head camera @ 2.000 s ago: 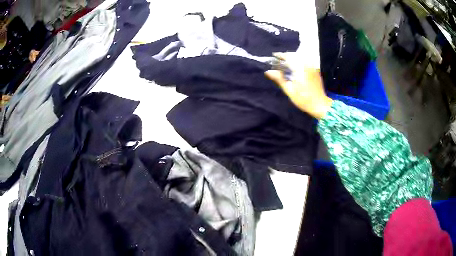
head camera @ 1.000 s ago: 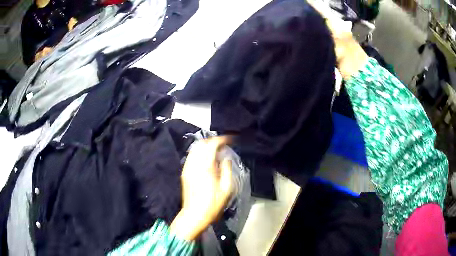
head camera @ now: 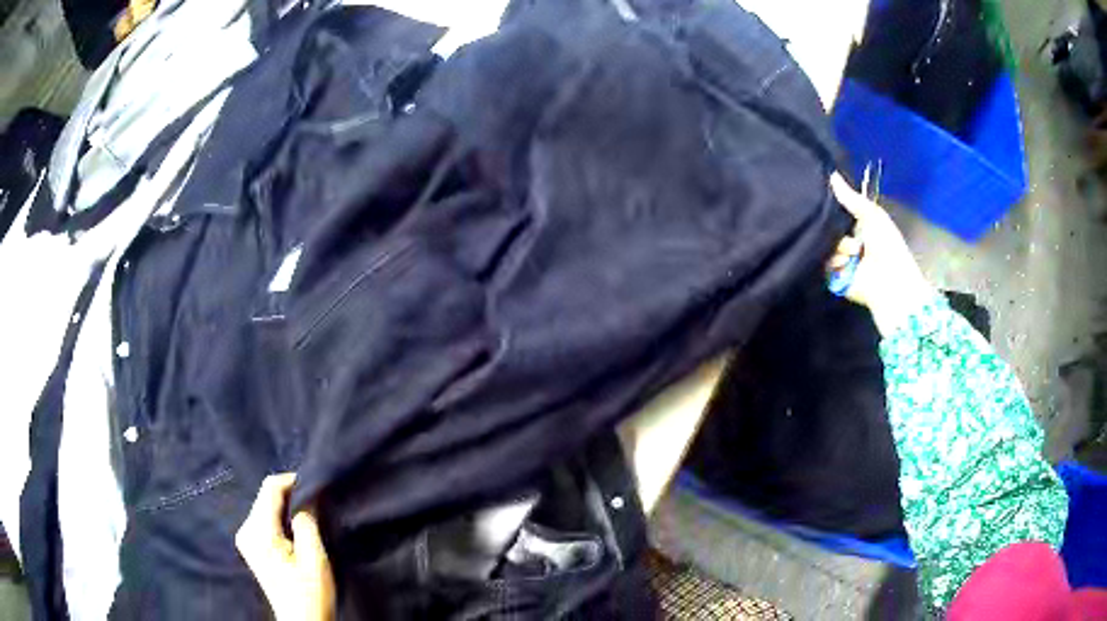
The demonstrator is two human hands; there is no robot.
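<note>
A dark navy denim garment (head camera: pixel 607 218) is spread between my hands, its near edge raised above the table. My left hand (head camera: pixel 289 552) pinches its lower left corner at the bottom of the view. My right hand (head camera: pixel 868 249) grips its right edge. Thread snips (head camera: pixel 846 269) with a blue handle part are in my right palm, their short blades pointing up. Another dark garment (head camera: pixel 182 328) with pale dots on its placket lies beneath and to the left. A dark garment part with pale grey inside (head camera: pixel 546 552) shows below the held edge.
Pale grey-blue garment insides (head camera: pixel 158 103) lie at the far left of the white table (head camera: pixel 680 425). A blue crate (head camera: pixel 947 158) with dark cloth stands at right. More dark cloth (head camera: pixel 801 425) lies in another crate below it. Checked apron cloth shows at the bottom.
The held garment has been drawn towards me and spread across the other garments. My left hand has moved down and left and taken hold of its corner. My right hand has come lower and nearer.
</note>
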